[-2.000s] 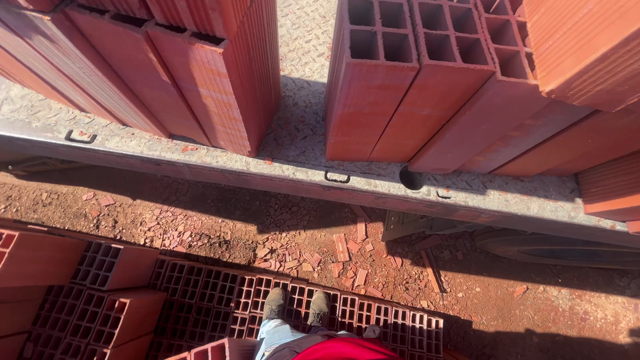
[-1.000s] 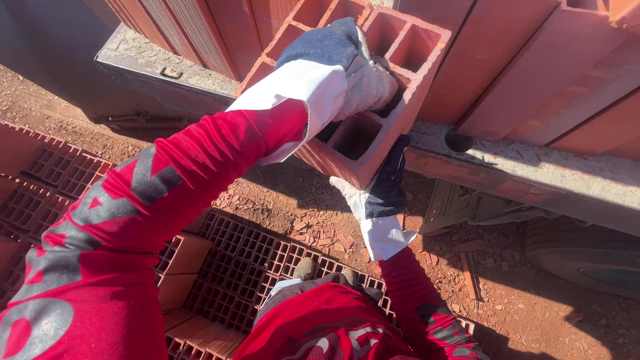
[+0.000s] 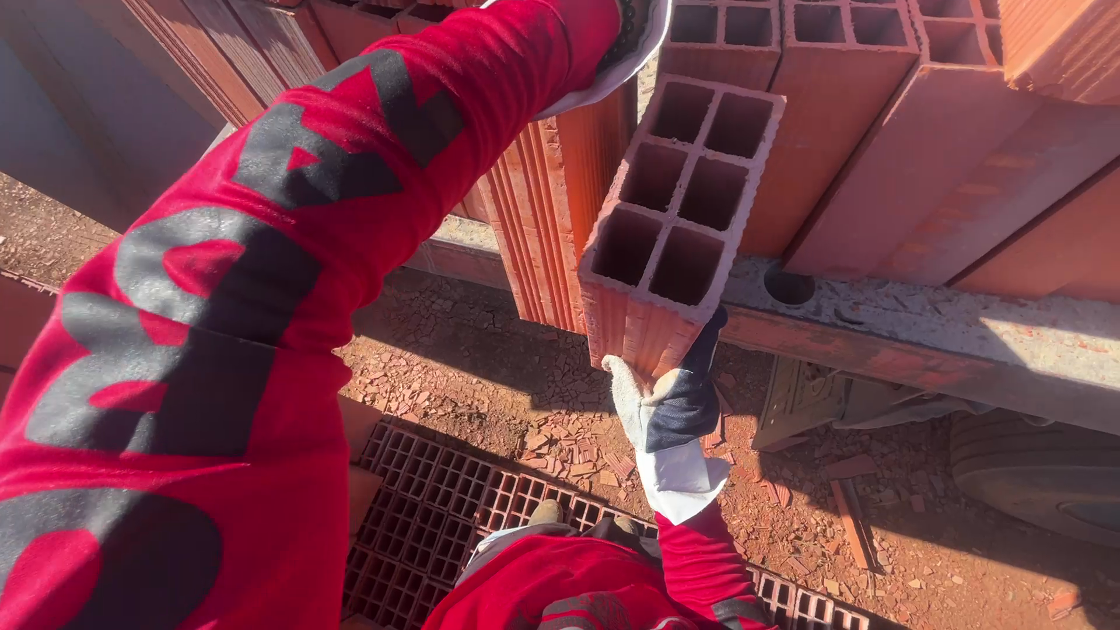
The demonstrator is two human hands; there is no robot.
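Observation:
My right hand [image 3: 674,407], in a white and dark blue work glove, grips the lower end of a hollow clay brick [image 3: 643,306] from below. Its end face, with six square holes, is turned up toward me. My left arm in a red sleeve reaches across to the top edge; only the white glove cuff [image 3: 643,66] shows there, and the fingers are hidden. Just left of the held brick, a ribbed clay brick [image 3: 547,210] juts down over the metal bed's edge; what supports it cannot be told.
Upright hollow bricks [image 3: 840,157] stand along the metal bed [image 3: 1032,341]. A vehicle tyre [image 3: 1041,481] is below right. Broken brick pieces [image 3: 577,455] litter the dirt. My boots [image 3: 547,512] are by a layer of hollow bricks [image 3: 420,499] at the bottom.
Both hands came into view after the oldest frame. Since one second ago the left hand has moved off the visible top of the held brick; the right hand remains beneath it.

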